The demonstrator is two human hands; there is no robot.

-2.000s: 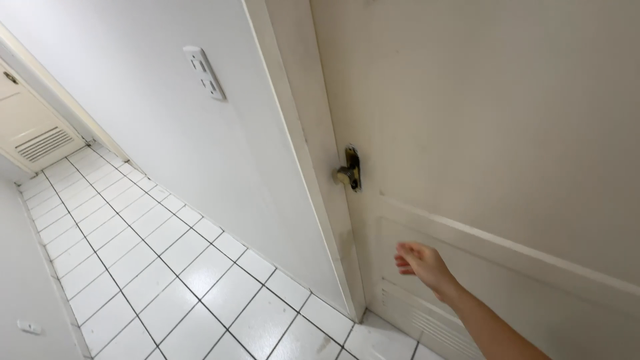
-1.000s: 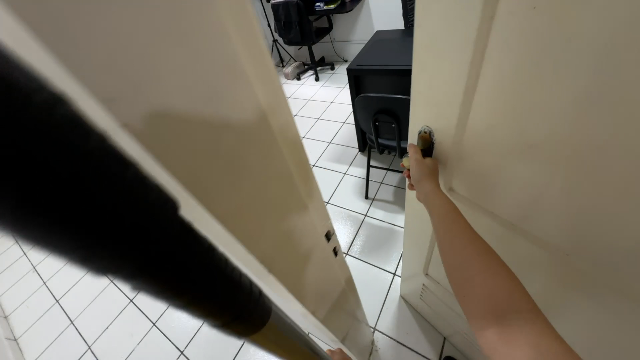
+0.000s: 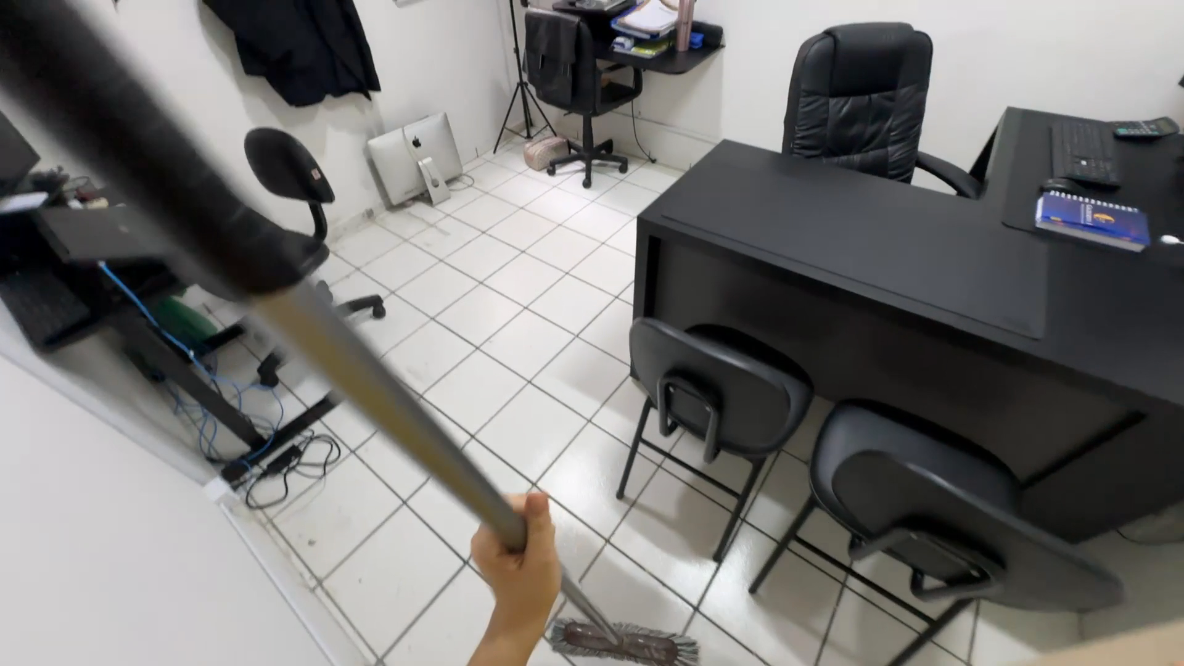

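My left hand point(image 3: 518, 564) is closed around the metal pole point(image 3: 398, 421) of a dust mop, with the thumb along the pole's right side. The pole runs from the upper left, where its thick dark grip point(image 3: 185, 176) is near the camera and blurred, down to the floor. The mop head point(image 3: 624, 642), grey and fringed, lies flat on the white tiles just right of my left wrist. My right hand is not in view. A blurred beige surface shows at the bottom right corner; I cannot tell what it is.
Two black chairs point(image 3: 721, 388) stand against a black desk point(image 3: 832, 240) on the right. A leather office chair point(image 3: 860, 102) is behind it. Cables point(image 3: 296, 467) lie on the floor at left, below a dark desk. A computer point(image 3: 416, 159) leans on the wall; a tripod point(image 3: 524, 92) stands nearby.
My right hand held the door handle one second ago and has left the view. The view has moved from the doorway into the room. My left hand on the pole now shows fully.
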